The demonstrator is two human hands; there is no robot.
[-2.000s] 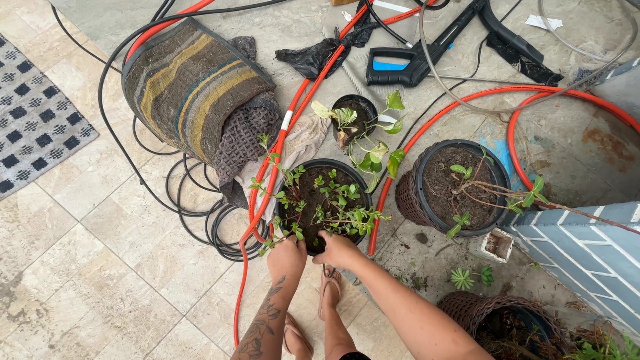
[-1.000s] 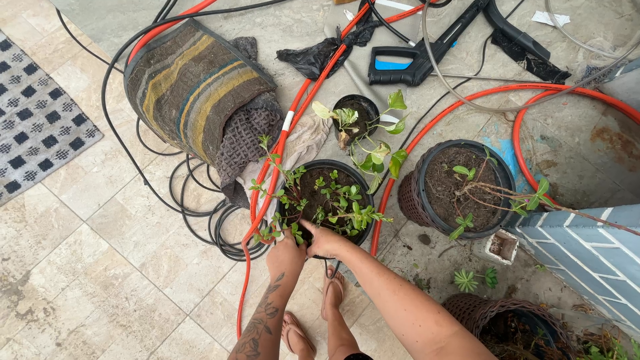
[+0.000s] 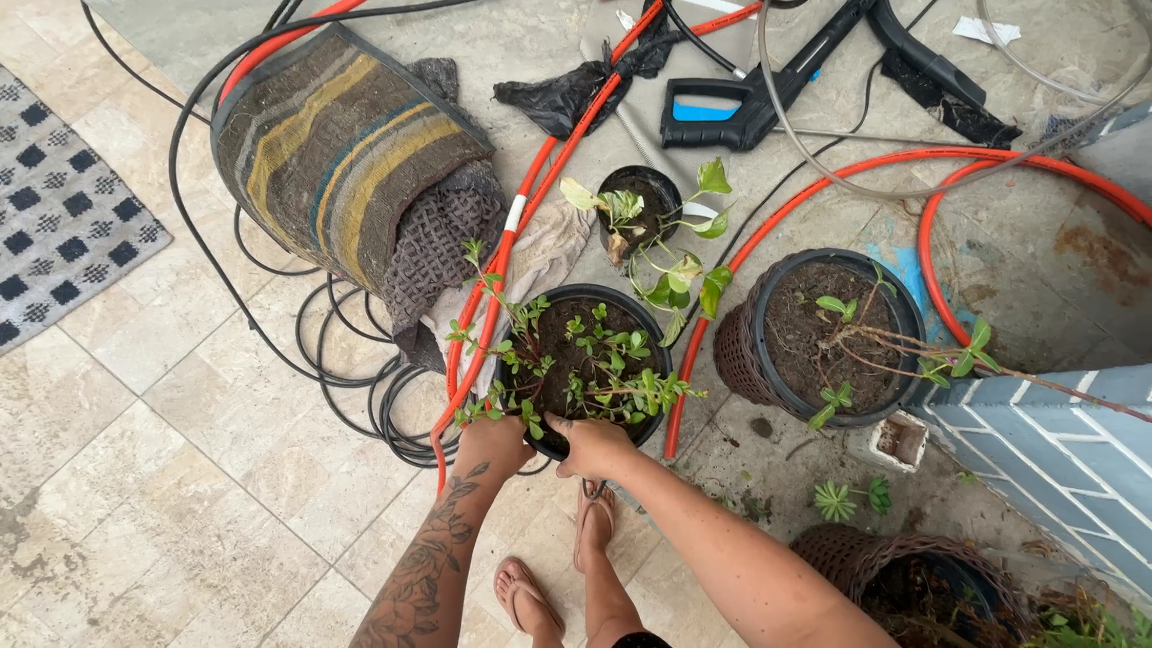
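A round black plastic plant pot (image 3: 661, 337) with dark soil and small leafy green stems (image 3: 621, 360) is in the middle of the view. My left hand (image 3: 495, 441) is at its lower left rim, with the fingers partly hidden by leaves and the rim. At the lower rim my right hand (image 3: 594, 445) has its thumb over the edge, on the soil side, and its other fingers on the pot's outside. Just above stands a smaller black pot (image 3: 661, 184) with a variegated trailing plant (image 3: 679, 274). Right of it, a wicker-covered pot (image 3: 740, 351) holds soil and a long bare-stemmed plant.
Orange hoses (image 3: 688, 387) run beside the held pot. Coiled black cable (image 3: 387, 405), a striped mat (image 3: 333, 153) and a grey woven cloth (image 3: 450, 234) lie at the left. A pressure washer gun (image 3: 742, 112) lies above. Another wicker pot (image 3: 828, 562) and a blue brick-patterned wall (image 3: 1053, 450) are at right.
My right hand has shifted slightly at the pot's lower rim, its thumb now over the edge. My left hand stays at the lower left rim.
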